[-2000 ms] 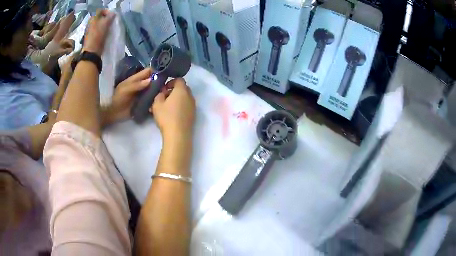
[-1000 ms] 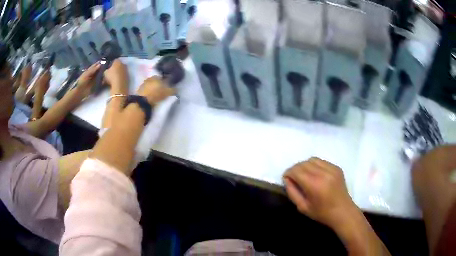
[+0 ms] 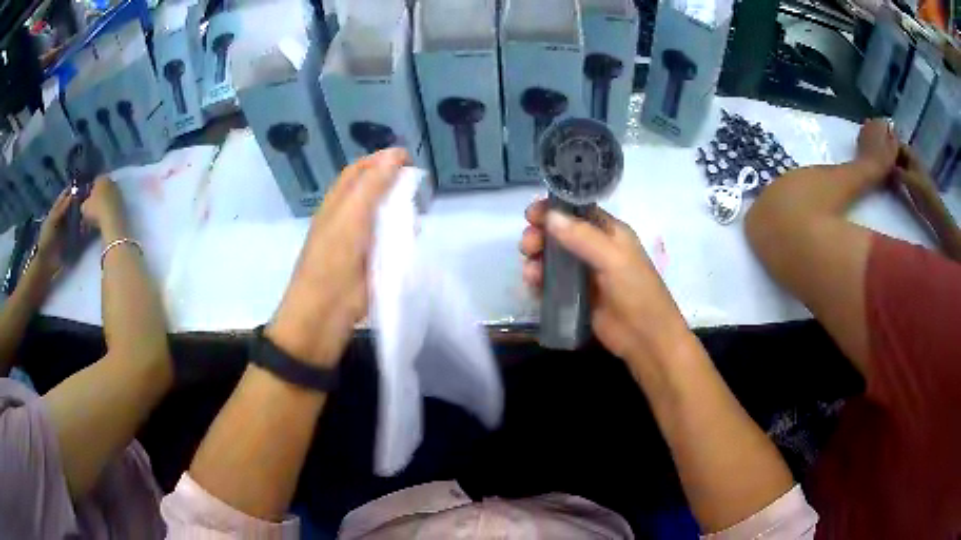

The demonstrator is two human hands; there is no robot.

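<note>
My right hand (image 3: 601, 264) grips a dark grey handheld fan (image 3: 566, 285) by its upright handle, with the round grille head at the top. My left hand (image 3: 342, 248) holds a thin white protective bag (image 3: 406, 327), which hangs down, blurred, in front of the table edge. The bag and the fan are apart. My left fingertips are partly hidden by the bag.
Printed retail boxes (image 3: 461, 105) stand in a row at the back of the white table (image 3: 474, 248). A pile of small dark accessories (image 3: 743, 146) and a white coiled cable (image 3: 730, 195) lie at the right. People's arms work at both sides.
The view has swung right from the neighbour's side. My left hand has come back from the left with the white bag. My right hand, empty a second ago, now holds the fan upright.
</note>
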